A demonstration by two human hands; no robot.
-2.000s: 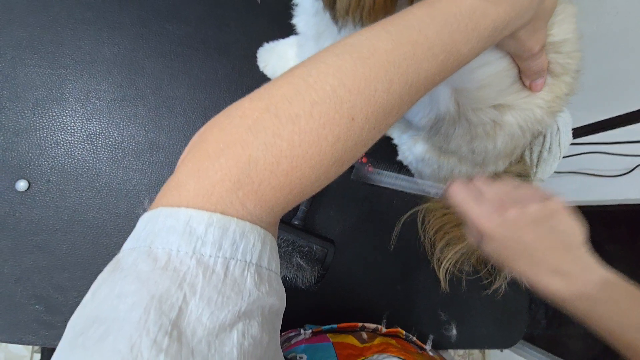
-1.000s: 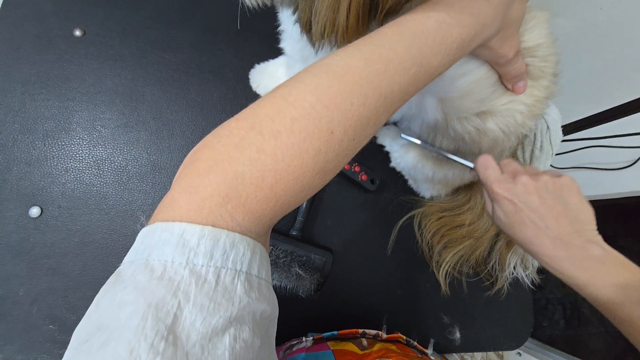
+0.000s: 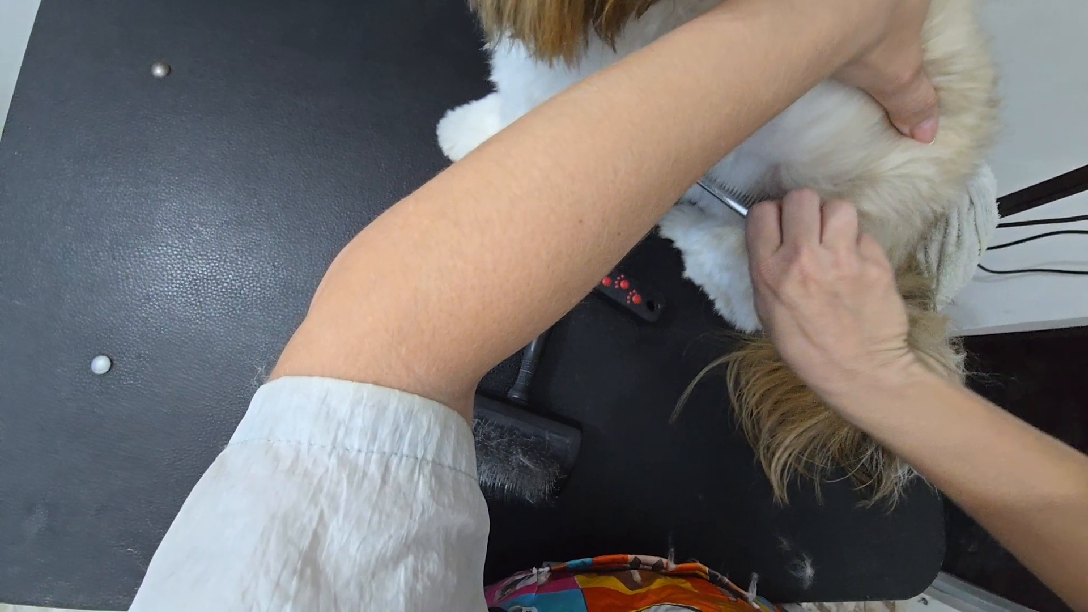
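Observation:
A long-haired dog point(image 3: 850, 153) with white and tan fur is at the upper right, its head out of view. My left hand point(image 3: 897, 76) rests on its back or flank, thumb visible and the other fingers hidden. In my right hand point(image 3: 824, 289) is a metal grooming comb point(image 3: 724, 198), its teeth against the white fur of a leg or the belly. Below that hand the brown tail point(image 3: 790, 416) hangs over the table. My left forearm crosses the view and hides part of the dog.
On the black textured grooming table point(image 3: 212, 255) lie a slicker brush point(image 3: 527, 446) with hair in its bristles and a black handle with red paw prints point(image 3: 629, 297). Two round studs are at the left. Black cables point(image 3: 1033, 246) run at the right; a tuft of hair point(image 3: 799, 565) lies near the front edge.
My right hand has moved up and left with the comb, from beside the tail to the fur of the dog's leg or belly. My left hand stays on the dog.

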